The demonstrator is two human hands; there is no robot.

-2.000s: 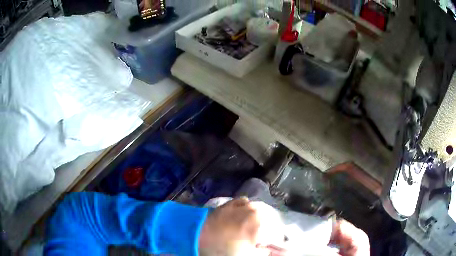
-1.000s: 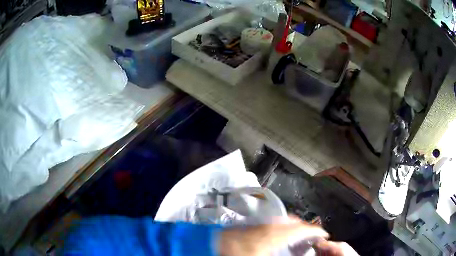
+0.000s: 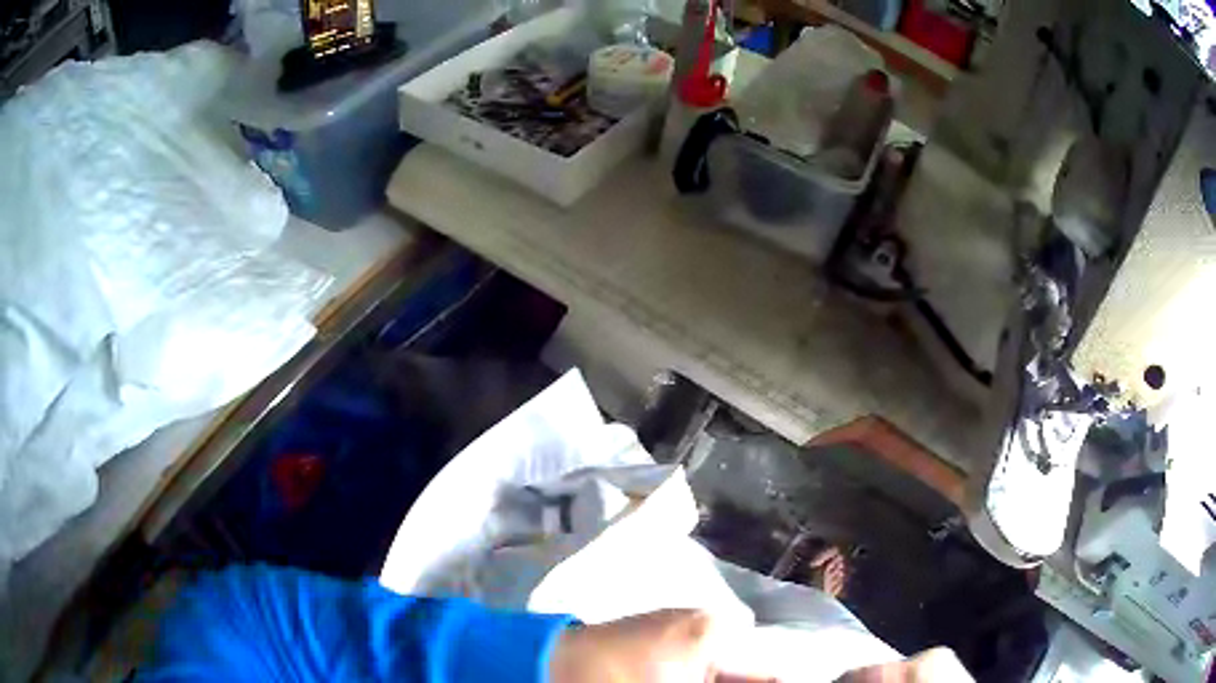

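Note:
A white garment piece [image 3: 627, 567] with dark marks lies over the lap at the bottom centre, one corner standing up. My left hand [image 3: 640, 651], below a blue sleeve, is closed on the cloth at the bottom edge, partly cut off. My right hand [image 3: 927, 667] shows only as a small, overexposed part at the bottom edge, at the cloth's right end; its grip is cut off by the frame. The sewing machine head [image 3: 1154, 314] is at the right, away from the cloth.
A white cloth heap [image 3: 134, 254] lies at left. Behind are a phone on a stand [image 3: 338, 30], a white tray [image 3: 534, 127] of small items, a red-topped bottle [image 3: 700, 87] and a clear bin [image 3: 787, 200]. The table edge [image 3: 614, 307] runs diagonally above the lap.
The cloth, first bunched between the hands, has been opened out and now rises in a raised corner with a fold. The view has shifted slightly, moving the table things left.

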